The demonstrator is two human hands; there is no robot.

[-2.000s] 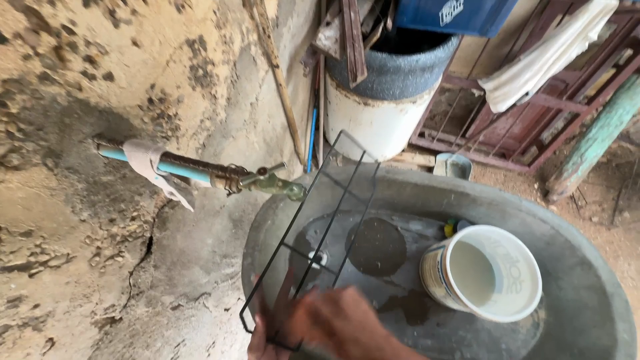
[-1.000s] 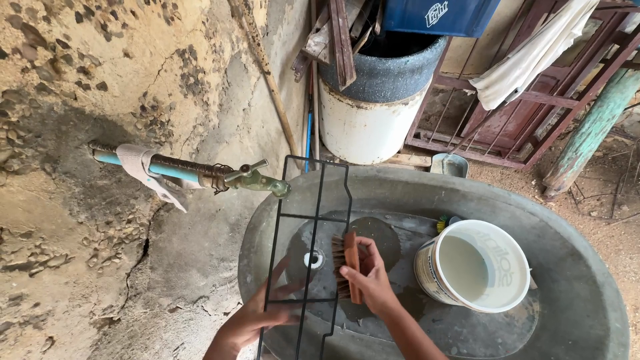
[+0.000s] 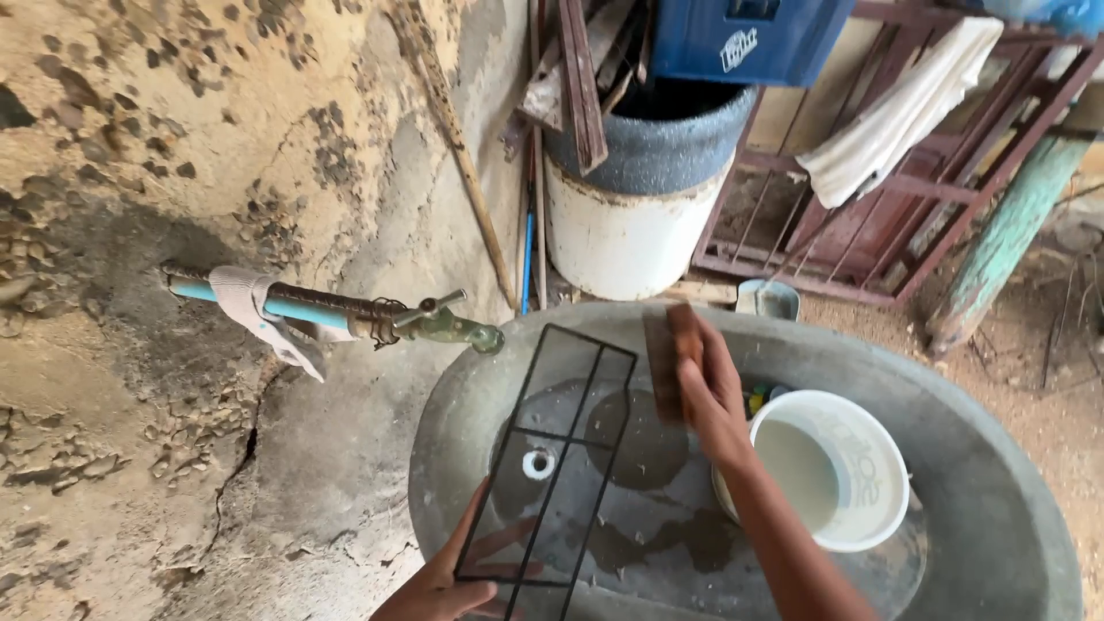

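Note:
A black wire rack (image 3: 565, 438) stands tilted over the grey oval basin (image 3: 975, 440), its lower end gripped by my left hand (image 3: 470, 561). My right hand (image 3: 711, 392) holds a wooden scrubbing brush (image 3: 686, 345), blurred, just right of the rack's upper end and apart from it. Close to my right forearm, a white plastic bucket (image 3: 871, 483) with cloudy water stands in the basin. A white-ringed drain hole (image 3: 539, 463) shows through the rack.
A brass tap (image 3: 448, 328) on a pipe wrapped with a cloth (image 3: 250, 306) juts from the rough wall over the basin's rim. Behind the basin are a white and grey drum (image 3: 638, 216), a blue crate (image 3: 750, 39), a reddish metal gate (image 3: 931, 185) and a green post (image 3: 1009, 246).
My right hand with the brush has moved off the rack, up and to the right. The rack has tilted, its upper end leaning right; my left hand still holds it.

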